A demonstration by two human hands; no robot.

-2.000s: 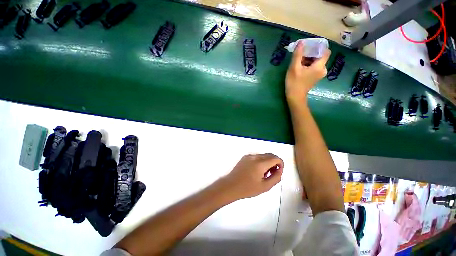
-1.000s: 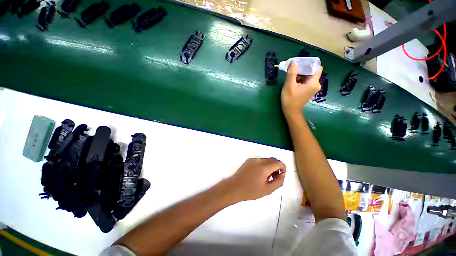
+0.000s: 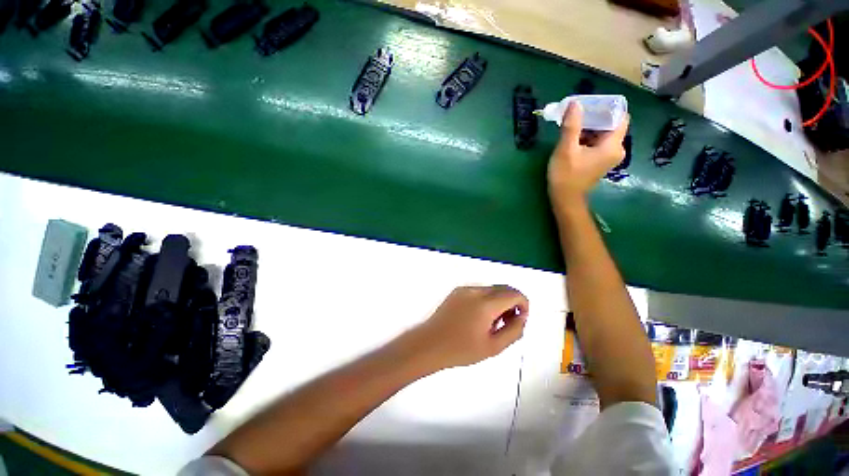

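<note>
My right hand (image 3: 586, 153) is shut on a small translucent white dropper bottle (image 3: 600, 112) over the belt. The bottle is tipped on its side with its yellowish tip pointing left, beside or just over a black plastic housing (image 3: 524, 116); contact cannot be told. More black housings (image 3: 371, 82) lie spaced on the green conveyor belt (image 3: 307, 167). My left hand (image 3: 477, 325) is loosely curled on the white worktop (image 3: 354, 297), with nothing visible in it. My right fingers partly hide one housing.
A pile of black housings (image 3: 168, 321) is on the worktop at left, beside a grey-green block (image 3: 60, 262). Printed packaging (image 3: 684, 358) and a pink cloth (image 3: 756, 409) lie at lower right. A grey metal post (image 3: 745, 42) and red hose (image 3: 827, 79) are at upper right.
The housings on the belt have shifted right in view. The bottle tip has passed from one housing to the neighbour on its left. My left hand has stayed nearly still.
</note>
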